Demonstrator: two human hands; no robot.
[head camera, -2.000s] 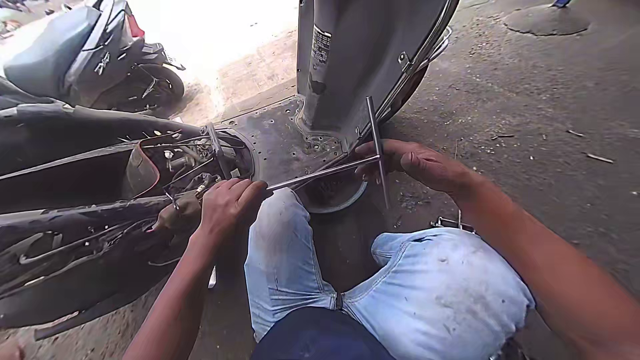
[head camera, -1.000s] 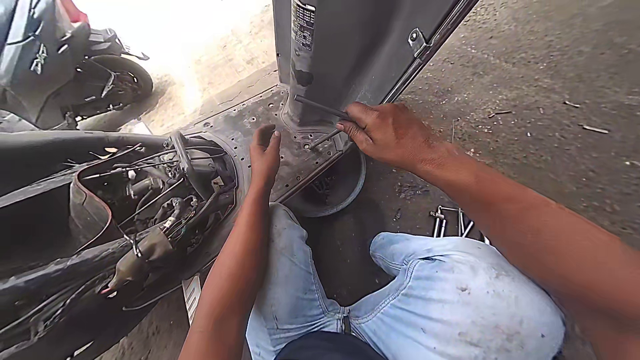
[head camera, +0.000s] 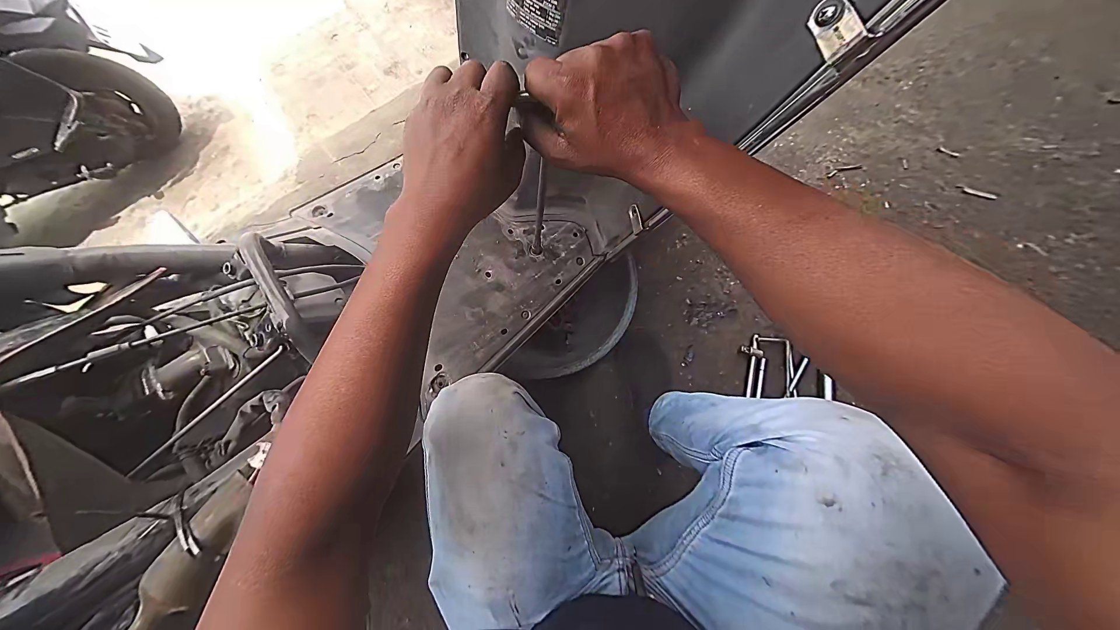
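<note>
Both my hands grip the crossbar of a metal T-handle wrench, my left hand on one side and my right hand on the other. Most of the crossbar is hidden inside my fists. The shaft runs down between them and its lower end meets a fastener point on the scooter's floorboard. Behind my right hand rises the dark leg shield with a metal hook plate near its edge.
On the left lie the scooter's exposed frame and cables. A round basin sits partly under the floorboard. Several metal tools lie on the ground beyond my knee. Another two-wheeler's wheel is at the upper left.
The T-handle wrench, earlier lying across between my hands, now stands with its tip at the floorboard. My left hand, off it one second ago, has closed on the crossbar beside my right hand.
</note>
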